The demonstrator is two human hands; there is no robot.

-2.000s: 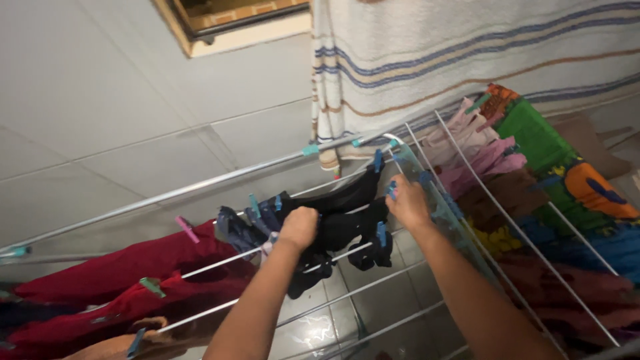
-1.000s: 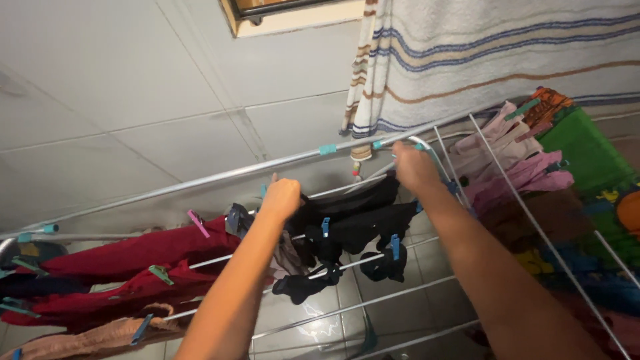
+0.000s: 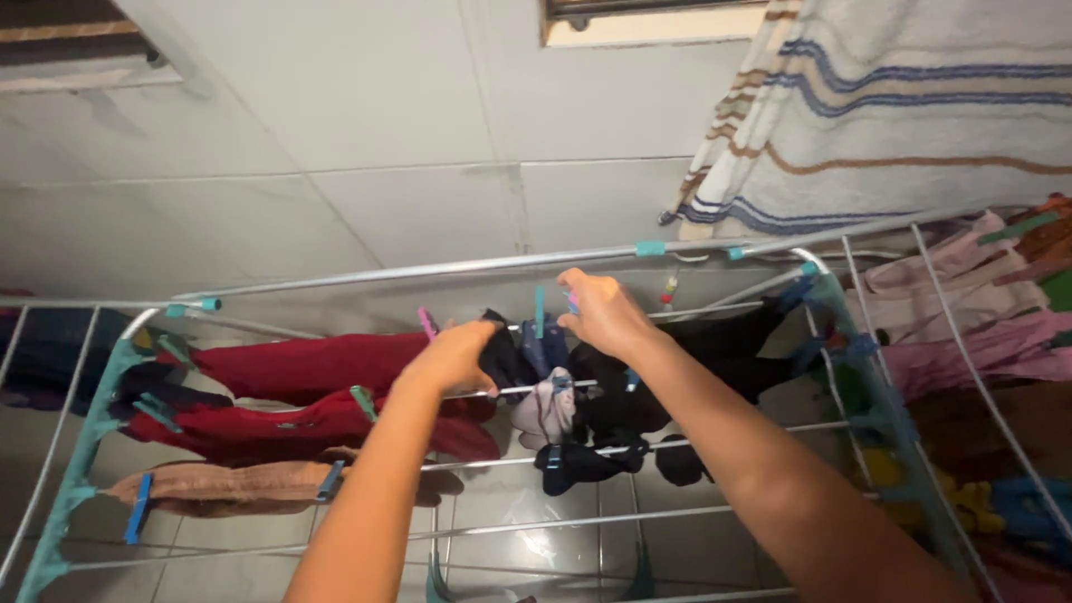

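My left hand [image 3: 452, 356] is over the middle of the metal drying rack [image 3: 469, 266], beside the end of a dark red garment [image 3: 318, 360] and a dark cloth on the rod; its fingers are curved and apart. My right hand [image 3: 607, 314] has a small pink and blue clothespin [image 3: 572, 300] at its fingertips. Just left of it, a teal clothespin [image 3: 539, 311] stands upright on a blue patterned cloth [image 3: 544, 343]. A pink clothespin [image 3: 427, 322] clips the red garment. Black clothes [image 3: 720, 335] hang right of my right hand, and a pale cloth [image 3: 548, 406] hangs below.
A brown garment [image 3: 234, 486] hangs at the lower left with blue clothespins [image 3: 138, 507]. Pink garments [image 3: 976, 352] hang on the right wing. A striped towel or curtain [image 3: 904, 109] hangs at the upper right, against a tiled wall [image 3: 377, 100].
The view has swung left. My right hand has left the rack's right corner and is now near the middle, close to my left hand.
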